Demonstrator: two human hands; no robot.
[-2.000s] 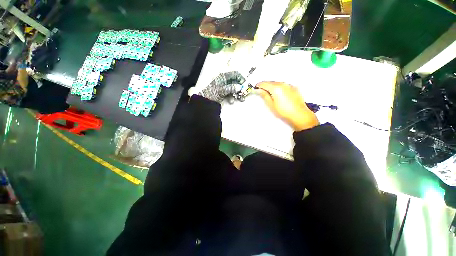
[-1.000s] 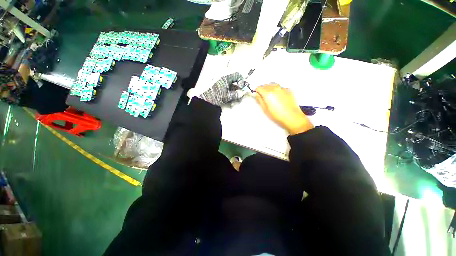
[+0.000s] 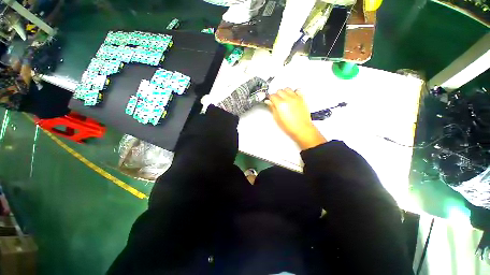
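My left hand, in a grey striped knit glove, is over the white work surface with its fingers curled at a small piece that is too blurred to make out. My bare right hand meets it from the right, fingertips bunched close to the gloved fingers; what lies between the fingertips is hidden. A narrow dark pointed tip shows just above the hands. A short black cable lies on the white surface right of my right wrist.
Rows of green-white boards lie on the black table at left. A brown-edged base and green round item stand at the back. Tangled black cables are at right. A red stool and clear plastic bag are at left.
My right hand has moved left, closer against the gloved hand. The black cable appears slightly further left. Green pieces now show more at the white surface's back left edge. The view has shifted slightly.
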